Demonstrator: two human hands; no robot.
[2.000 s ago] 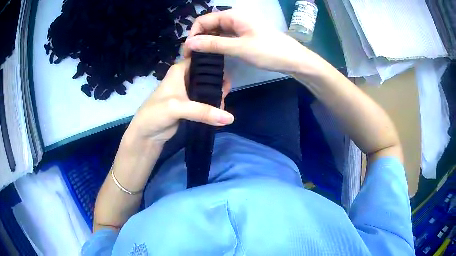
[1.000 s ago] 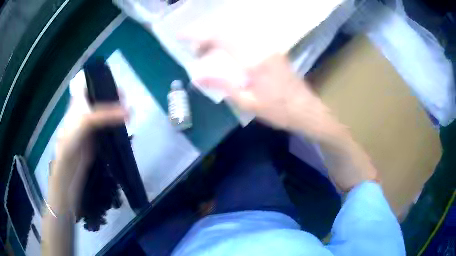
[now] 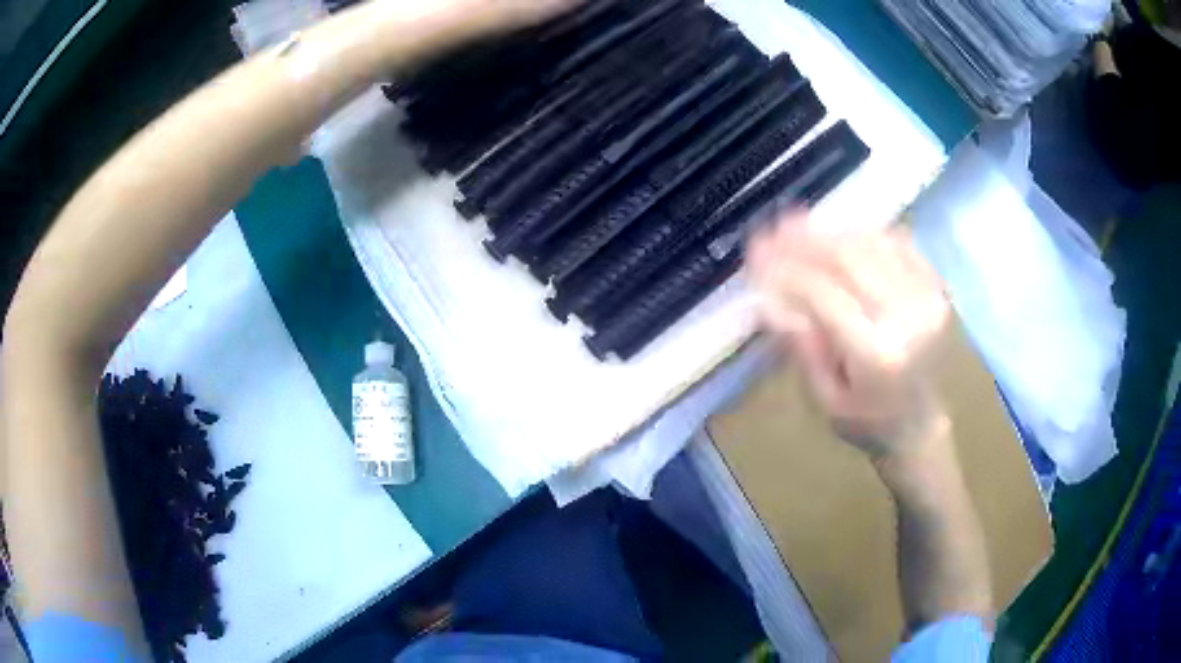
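Note:
Several black profile strips point(image 3: 648, 194) lie side by side, slanting, on a stack of white sheets point(image 3: 518, 389). My left hand point(image 3: 525, 11) is blurred at the top edge over the far strips and mostly cut off; whether it holds anything cannot be told. My right hand point(image 3: 848, 324) is blurred beside the near ends of the strips, fingers loosely apart, with nothing visible in it. A small labelled squeeze bottle point(image 3: 382, 421) stands or lies on the green bench, left of the sheets; which one I cannot tell.
Tiny black end pieces point(image 3: 162, 518) lie heaped on a white board point(image 3: 304, 518) at lower left, partly behind my left arm. A tan cardboard sheet point(image 3: 803, 499) is at lower right. Loose white liner sheets point(image 3: 1036, 311) hang at the right. More stacked sheets point(image 3: 991, 45) are at top right.
The view has turned right, from the black heap to the laid-out strips. My left hand has moved from the bundle over the board to the top edge. A white sheet no longer covers the strips.

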